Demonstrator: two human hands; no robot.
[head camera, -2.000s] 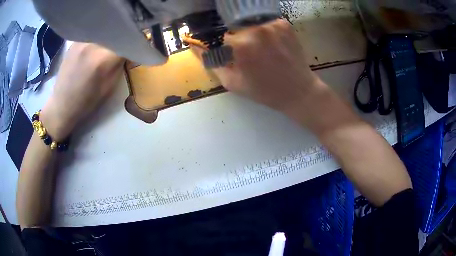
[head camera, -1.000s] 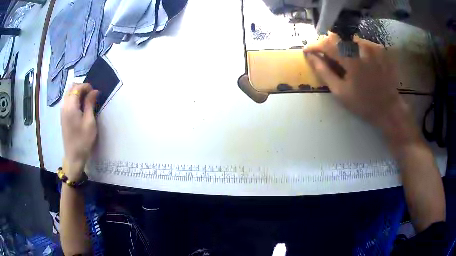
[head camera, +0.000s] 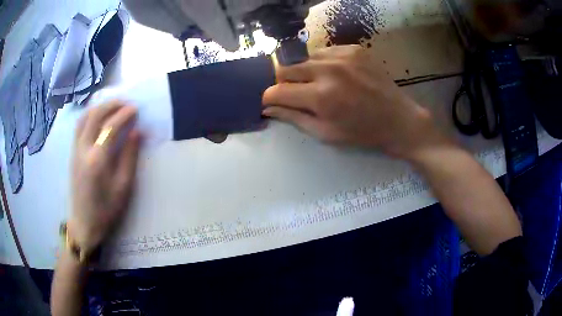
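Observation:
A dark navy fabric piece (head camera: 219, 97) lies over the machine bed, just in front of the needle area. My right hand (head camera: 345, 102) holds its right end between thumb and fingers, beside the dark knob. My left hand (head camera: 105, 166), blurred, wears a ring and bracelet. It is at the left, its fingertips at a pale, blurred piece (head camera: 154, 111) that reaches to the dark piece's left edge. Whether the pale piece is joined to the dark one is unclear. The needle and presser foot are small and partly lost in glare.
The machine head (head camera: 215, 18) hangs over the top. Grey fabric panels (head camera: 34, 92) and curled pieces (head camera: 86, 55) lie at the far left. Scissors (head camera: 471, 102) and a smartphone (head camera: 516, 111) lie at the right. A printed ruler (head camera: 320, 213) runs along the front edge; blue baskets are below.
My left hand has moved from the side pile toward the machine with fabric. The dark piece now covers the tan machine bed, and my right hand has closed on its right end. The view has shifted.

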